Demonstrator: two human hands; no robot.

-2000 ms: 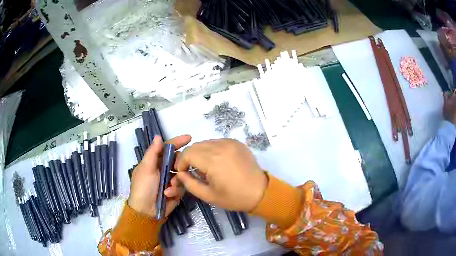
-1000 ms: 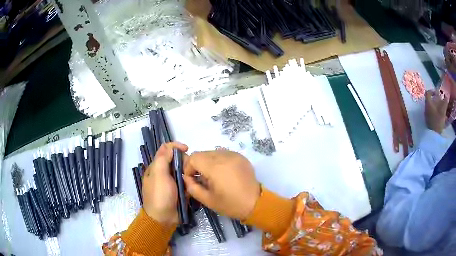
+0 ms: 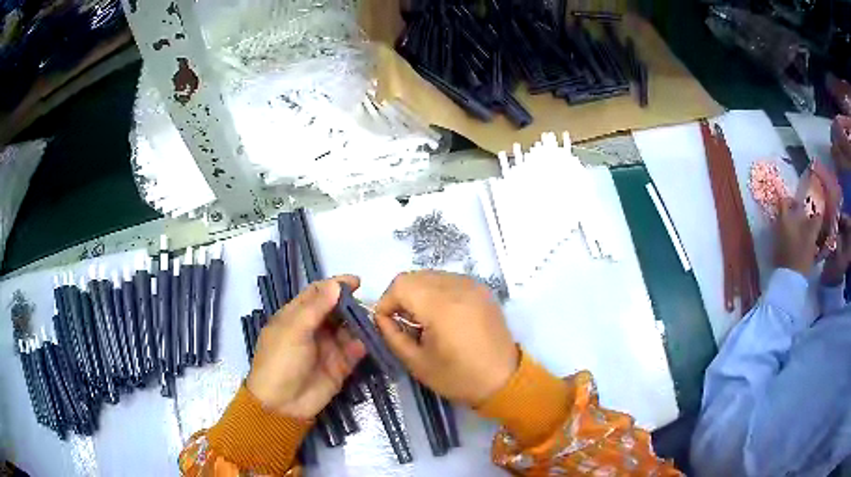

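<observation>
My left hand (image 3: 306, 352) holds a black handle sleeve (image 3: 367, 328), tilted with its upper end toward the upper left. My right hand (image 3: 446, 337) is beside it, thumb and finger pinching a thin, pale or shiny small piece (image 3: 407, 321) near the sleeve's side; its exact shape is unclear. More black sleeves (image 3: 297, 244) lie behind and below my hands, partly hidden. Small silver-grey metal fittings (image 3: 434, 238) lie in a heap beyond my right hand. White core rods (image 3: 546, 210) lie in a pile to the right.
Filled handles with white tips (image 3: 140, 321) lie in a row at left. Beyond are a chipped metal frame (image 3: 191, 102), a clear bag of white rods (image 3: 308, 121) and black sleeves on brown paper (image 3: 551, 135). At right a person handles something pink near brown straps (image 3: 731, 219).
The held sleeve has gone from nearly upright to tilted up-left. My right hand has shifted slightly right, and the pinched piece now shows. The neighbour's hand has moved to the pink heap.
</observation>
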